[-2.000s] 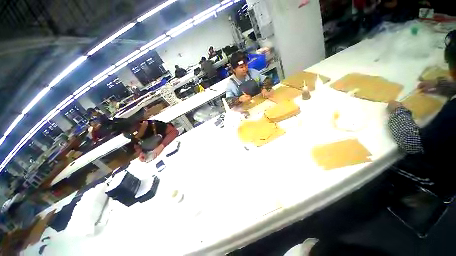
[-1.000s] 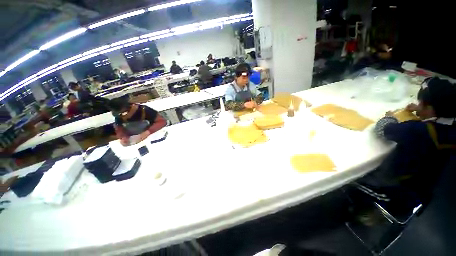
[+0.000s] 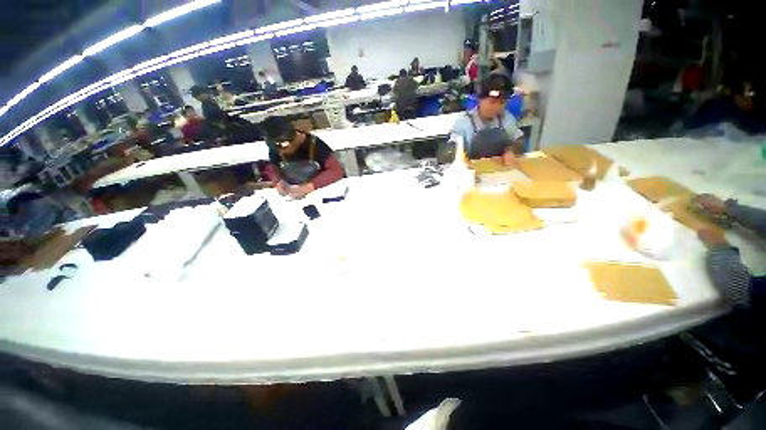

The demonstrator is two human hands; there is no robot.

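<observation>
Neither of my hands can be made out. A pale, blurred shape [image 3: 435, 416] shows at the bottom edge; I cannot tell what it is. Nearest in front of me is a long white-covered table [image 3: 336, 323]. A tan leather panel [image 3: 632, 282] lies near its front edge at the right. More tan panels [image 3: 501, 211] and a thicker tan stack [image 3: 544, 193] lie farther back. Small black pieces with pale faces [image 3: 250, 220] are stacked at centre left. Dark leather pieces [image 3: 115, 238] lie at the left beside a white sheet or wrap [image 3: 181, 239].
A person in a dark apron [image 3: 302, 164] sits across the table, and another in light blue [image 3: 485, 126] sits farther right. A person's patterned sleeve [image 3: 729, 273] is at the right edge. A pale bottle [image 3: 459, 164] stands among the panels. Chair legs [image 3: 714, 365] show lower right.
The view has turned left and levelled, so the table things sit farther right than one second ago. More of the table's left end shows. The person at the right is now mostly cut off.
</observation>
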